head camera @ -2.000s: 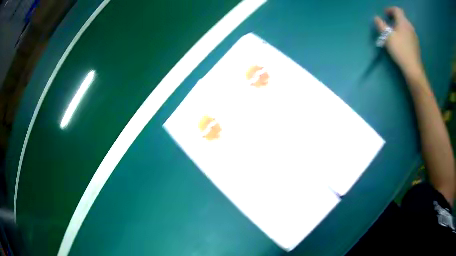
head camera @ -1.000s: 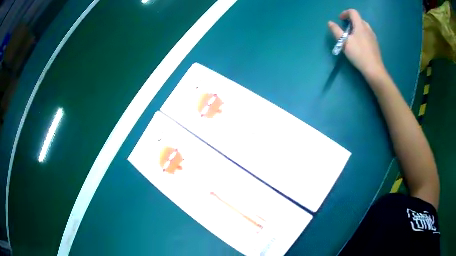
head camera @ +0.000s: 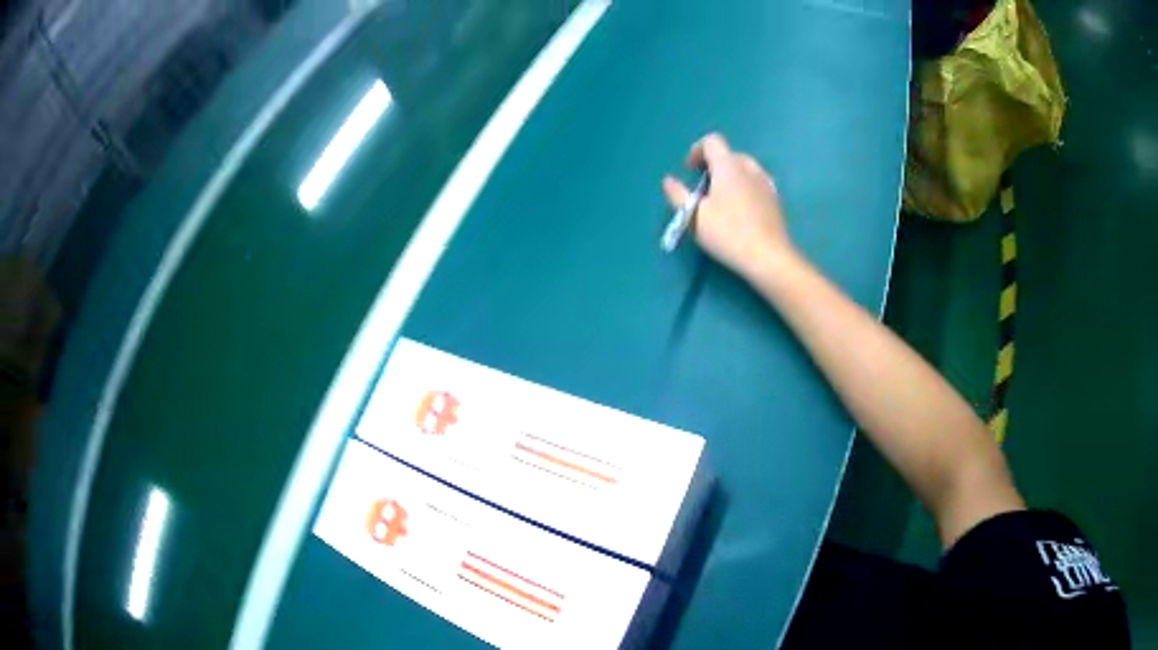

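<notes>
Two long white product boxes lie side by side on the teal workbench top point(head camera: 572, 292), a narrow dark gap between them. The upper box point(head camera: 495, 444) and the lower box point(head camera: 432, 546) each show an orange-red round picture and orange-red stripes; the lower one is cut off by the bottom edge. My right hand point(head camera: 734, 210) is above the bench, beyond the boxes and touching neither. It holds a thin silver-grey pen point(head camera: 679, 226) between the fingers. My left hand is not in the picture.
A long white side rail point(head camera: 419, 260) separates the bench from the dark green conveyor belt point(head camera: 241, 356) on the left. Beyond the bench's right edge are a yellowish sack point(head camera: 971, 121) and yellow-black floor tape point(head camera: 1007, 298) on the green floor.
The view has shifted, so the boxes sit lower and my right hand lies nearer the middle. The pen stays in my right hand. The gap and the stripes on both boxes now show clearly.
</notes>
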